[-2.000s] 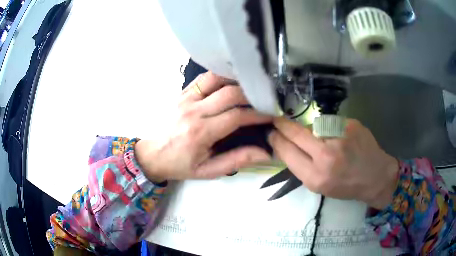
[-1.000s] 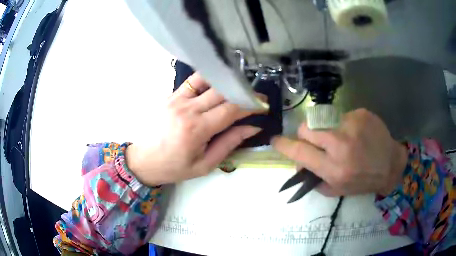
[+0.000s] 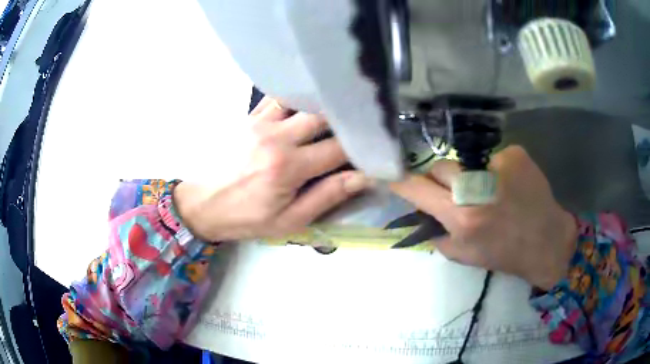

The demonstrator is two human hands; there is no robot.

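Observation:
The dark bag panel (image 3: 258, 98) lies mostly hidden under my left hand and the machine head; a corner shows beyond my fingers. My left hand (image 3: 278, 174) lies flat on it, fingers spread, a ring on one finger. My right hand (image 3: 485, 213) is beside the needle area, its fingertips close to my left thumb. It holds the dark thread snips (image 3: 420, 231) in the palm, blades apart and pointing left. Where fabric meets the presser foot is hidden by the head. A black thread bundle (image 3: 479, 309) hangs below my right hand.
The pale sewing machine head (image 3: 306, 64) covers the top centre. Cream tension knobs (image 3: 557, 55) stand at its front. A yellow tape guide (image 3: 356, 237) edges the metal bed. A printed ruler (image 3: 442, 341) runs along the front. Stacked dark panels (image 3: 21, 178) lie at far left.
The dark panel between my hands has gone mostly out of sight beneath my left hand and the machine head. My left hand has shifted slightly. The camera view has also moved.

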